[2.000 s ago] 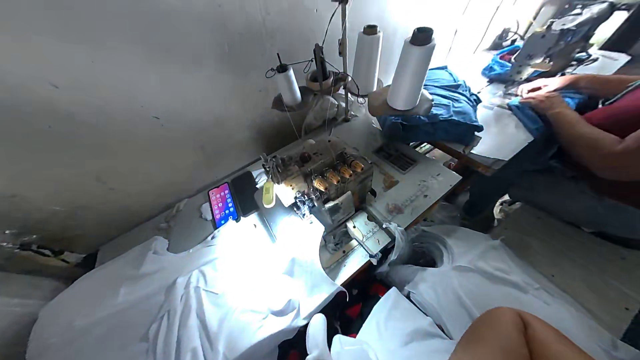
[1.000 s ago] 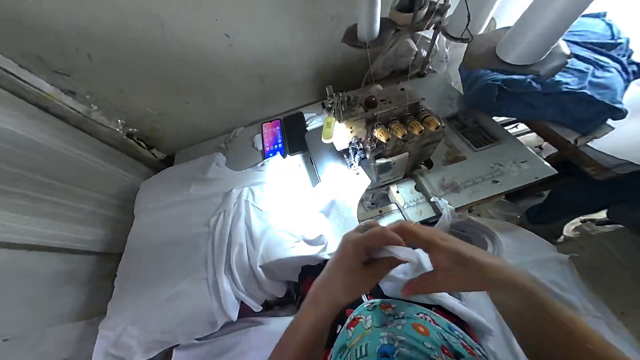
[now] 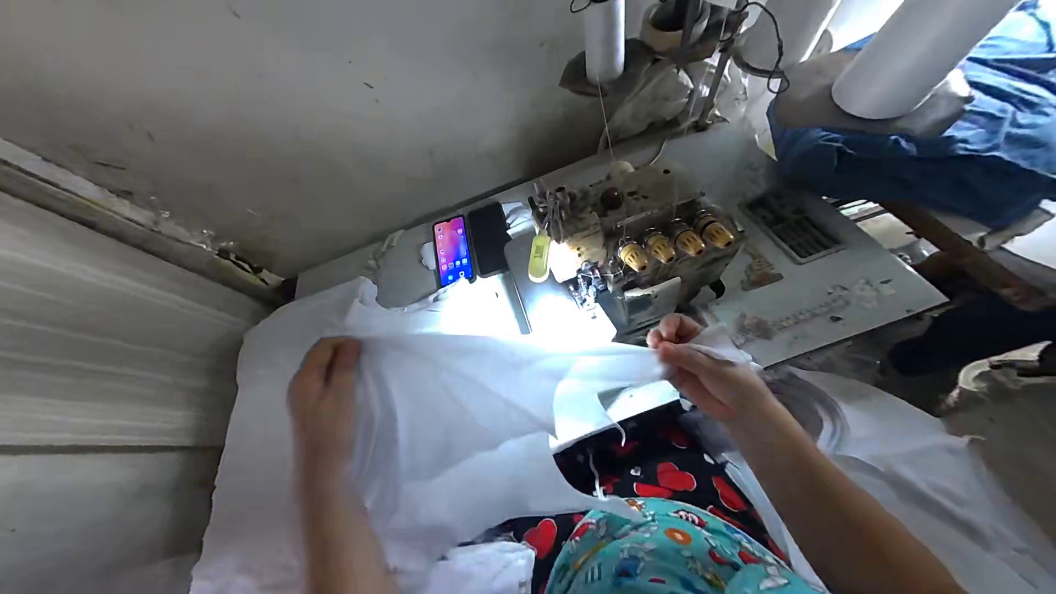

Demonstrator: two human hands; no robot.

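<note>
White fabric [image 3: 462,412] stretches between my two hands, in front of an overlock sewing machine [image 3: 652,239]. My left hand [image 3: 326,388], somewhat blurred, grips the cloth at its left part. The fingers of my right hand [image 3: 701,367] pinch its right end, just before the machine's front. A bright lamp glare washes out the cloth and the plate near the needle area. More white cloth [image 3: 256,462] lies under and left of my left forearm. Another white pile [image 3: 899,470] is at the right, beyond my right forearm.
On the machine table [image 3: 841,305], a lit smartphone [image 3: 454,250] lies beside a dark phone [image 3: 489,239]. Thread cones [image 3: 605,41] stand behind the machine. Blue denim [image 3: 907,165] is piled at the upper right. A wall [image 3: 289,107] runs behind the table.
My hands were together over a small piece of white cloth a second ago. Now they are wide apart, the left one over at the left, with cloth spread between them.
</note>
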